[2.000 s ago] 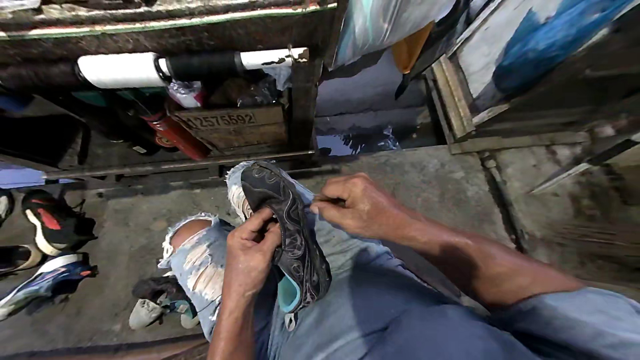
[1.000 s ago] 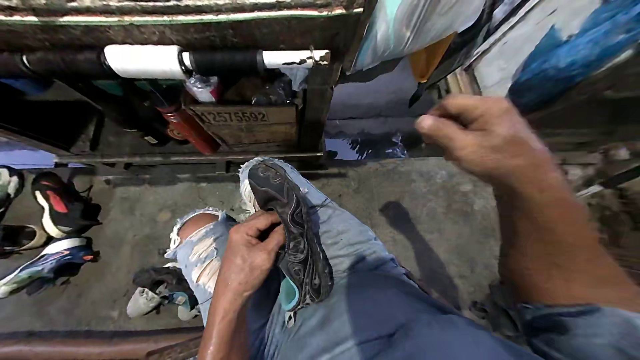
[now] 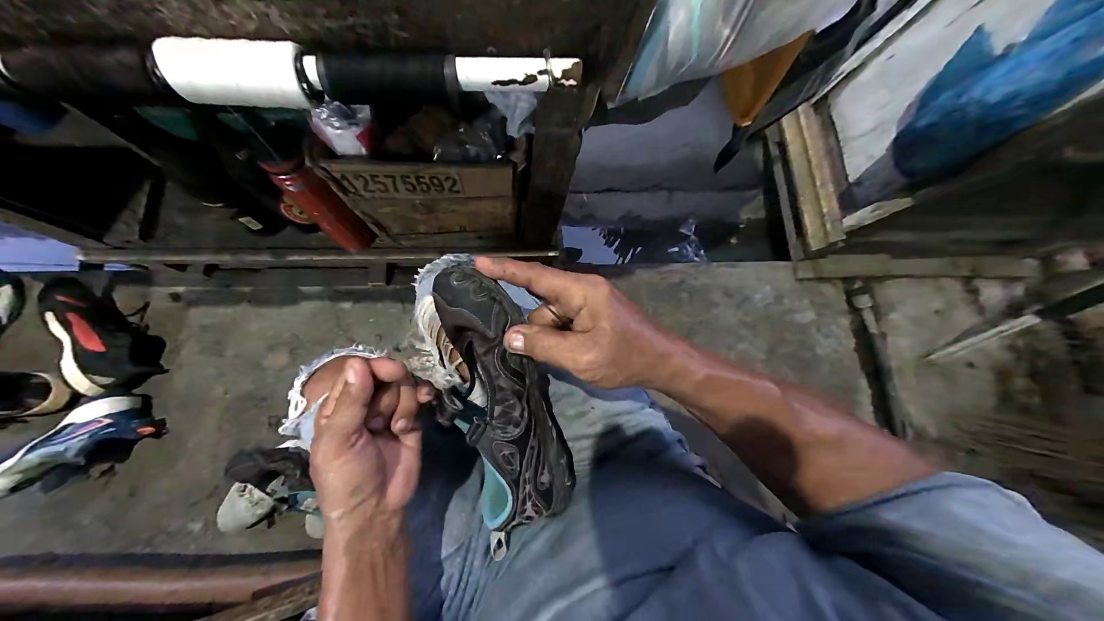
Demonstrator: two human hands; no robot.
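Observation:
A black shoe upper with grey curved trim and a teal lining lies across the thigh of my ripped blue jeans, its toe end toward the wooden stand. My right hand rests on it from the right, index finger at the toe end and thumb on the side, middle fingers curled. Left of the shoe, my left hand is raised palm up, fingers curled in beside the opening. Whether a fine thread lies between those fingertips I cannot tell.
Thread spools, white and black, sit on a rod along a wooden stand. Below are a red cylinder and a wooden box. Several shoes stand on the concrete at left. A blue plastic bag hangs at right.
My right hand, raised off to the right one second ago, is back on the shoe. My left hand has come off the shoe's side and turned palm up.

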